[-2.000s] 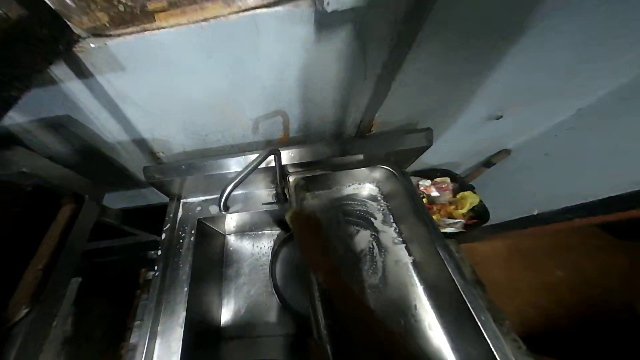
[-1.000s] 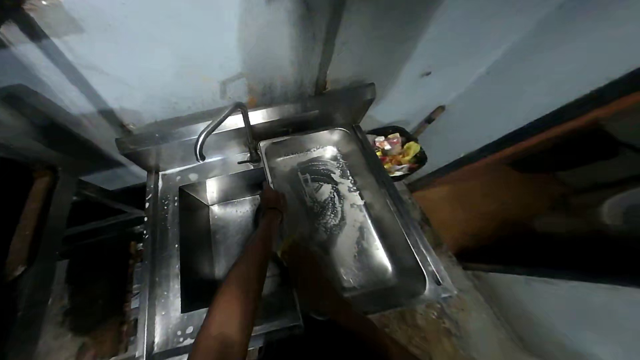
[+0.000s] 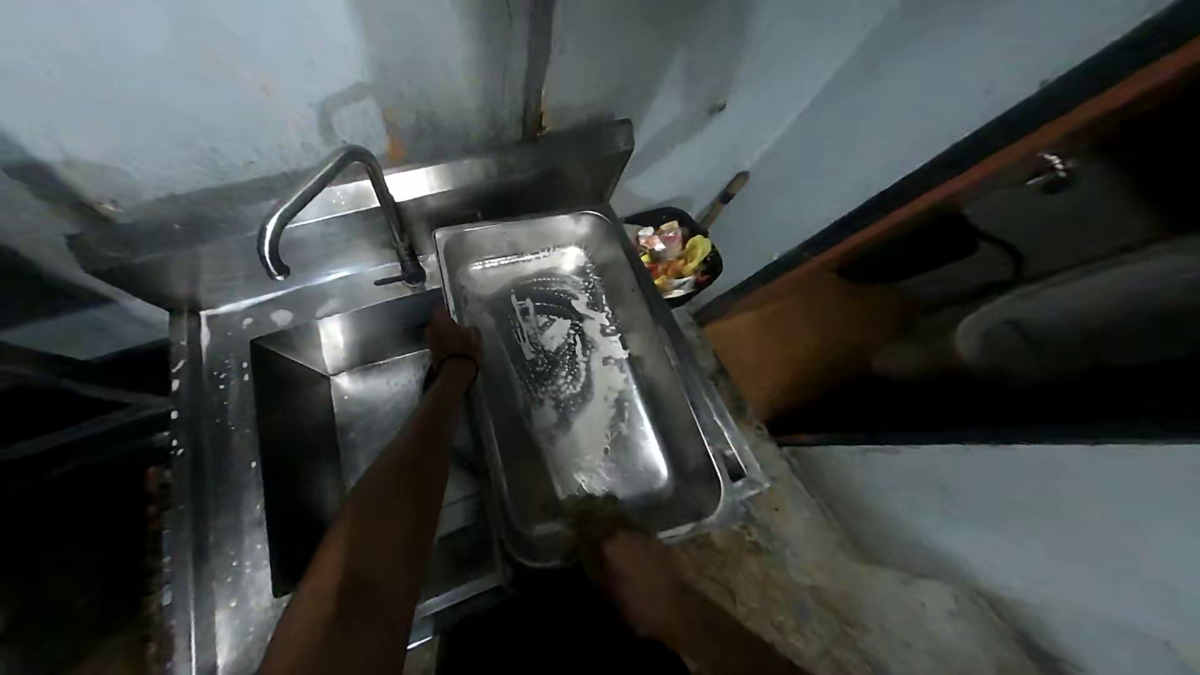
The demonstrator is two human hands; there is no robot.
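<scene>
A large rectangular stainless steel pan (image 3: 562, 375) with soapy foam and water on its bottom rests at a slant over the right side of a steel sink unit. My left hand (image 3: 453, 347), with a dark band at the wrist, grips the pan's left rim. My right hand (image 3: 633, 567) is at the pan's near end, blurred, with a greenish scrubbing pad (image 3: 592, 516) under its fingers against the near wall of the pan. The sink basin (image 3: 375, 403) lies left of the pan, partly hidden by my left forearm.
A curved steel faucet (image 3: 375, 187) stands behind the basin. Beyond the pan's far right corner, a dark container (image 3: 703, 267) holds colourful wrappers and scraps, with a handle beside it. The steel backsplash (image 3: 506, 169) meets the wall. A rough ledge (image 3: 797, 534) runs along the near right.
My right hand has moved to the near end of the pan from further up along its left side. A round dark pan seen in the basin two seconds ago is no longer plain to see.
</scene>
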